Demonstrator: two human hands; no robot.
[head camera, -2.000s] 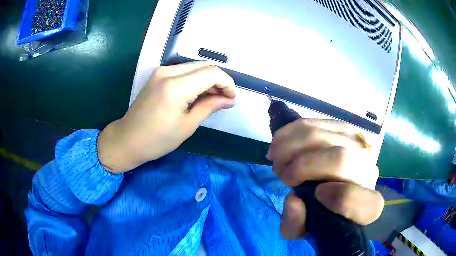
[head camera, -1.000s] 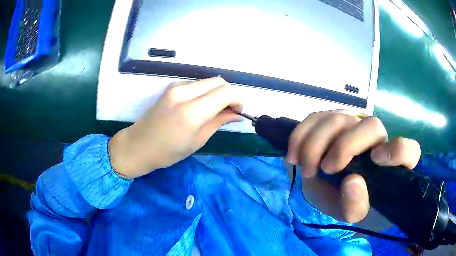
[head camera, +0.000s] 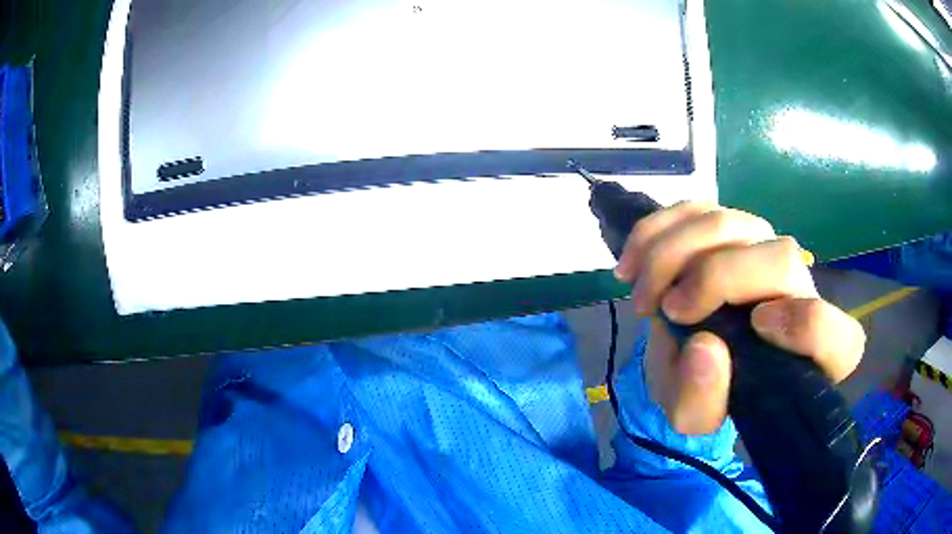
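The laptop (head camera: 418, 104) lies with its silver-grey bottom cover up; a dark edge strip (head camera: 418, 169) runs along its near side. My right hand (head camera: 731, 302) is closed around the black electric screwdriver (head camera: 783, 417). The thin bit (head camera: 582, 172) points at the right part of the dark strip, its tip on or just over it. Whether a screw sits at the tip is too small to tell. My left hand is out of the picture; only a blue sleeve shows at the lower left edge.
A white foam sheet (head camera: 365, 250) lies under the laptop on the green bench (head camera: 804, 63). The blue screw tray (head camera: 17, 146) is cut off at the left edge. The black driver cord (head camera: 668, 451) hangs below my right hand. Blue crates and a yellow floor line show at the lower right.
My left hand has left the bit and gone out of the picture. The screwdriver has swung from the left fingertips to the dark strip. The view has shifted, with the laptop now further left.
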